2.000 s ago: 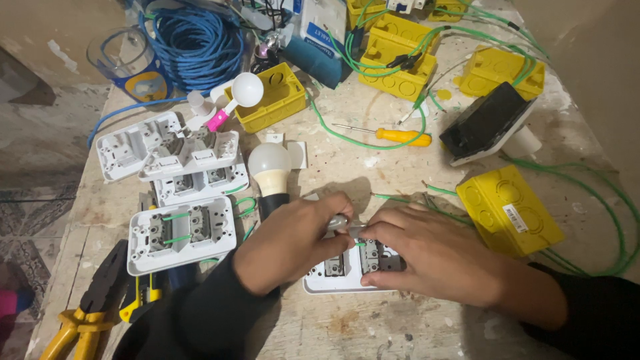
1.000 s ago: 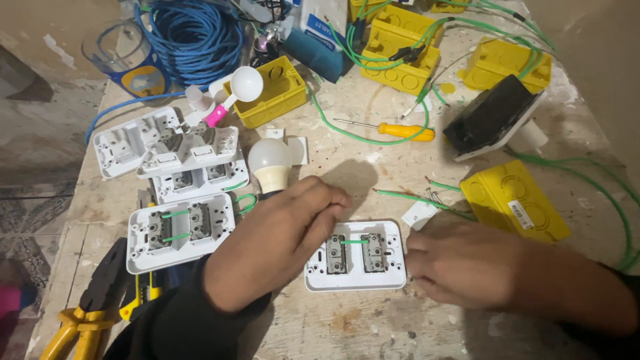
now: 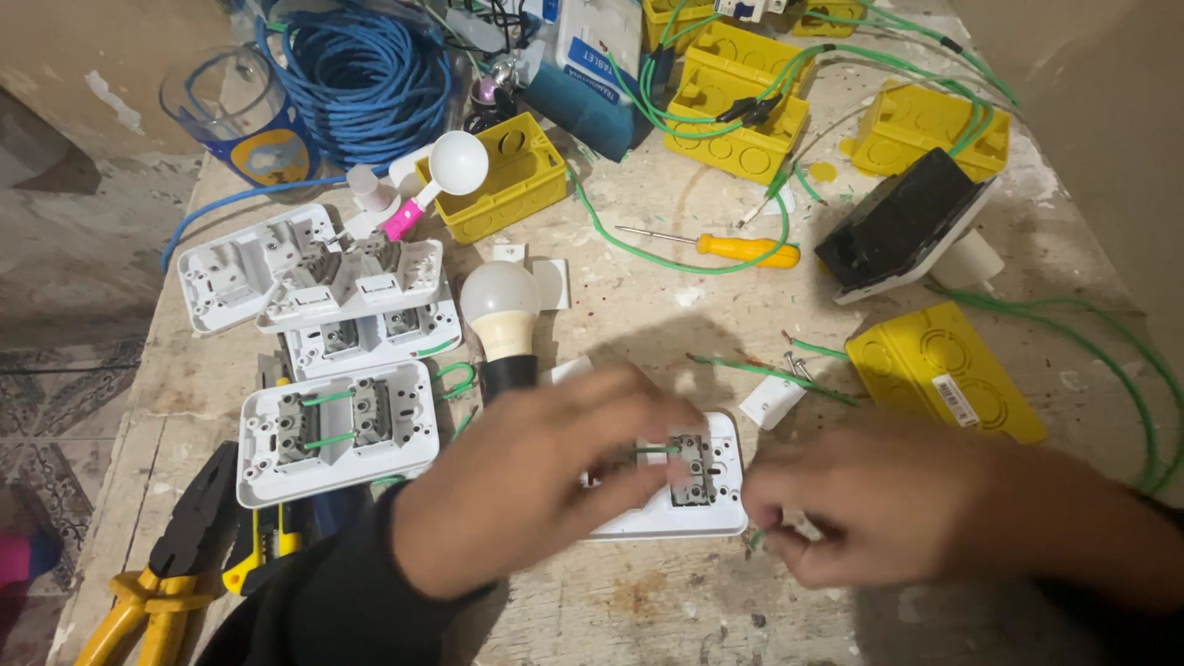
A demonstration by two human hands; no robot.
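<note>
A white double socket plate (image 3: 721,518) lies face down at the lower centre, two grey modules joined by a short green wire. My left hand (image 3: 555,462) hovers blurred over its left part and hides one module; whether its fingers hold something cannot be told. Just right of the plate, my right hand (image 3: 851,499) is curled around a small pale piece, with a bit of green wire end below it. A similar plate with two green jumper wires (image 3: 338,430) lies to the left. A white block with screws (image 3: 775,398) rests above my right hand.
More socket plates (image 3: 356,287) are stacked at left. Combination pliers (image 3: 166,573) lie lower left. A bulb (image 3: 500,301) stands near the centre. A screwdriver (image 3: 749,250), yellow wall boxes (image 3: 943,370), a black-backed device (image 3: 902,227), a glass (image 3: 240,129) and coiled blue cable (image 3: 365,88) lie around.
My left hand has moved over the plate's left part, covering a module that showed a second ago. My right hand has left the plate's modules, where both hands worked two seconds ago.
</note>
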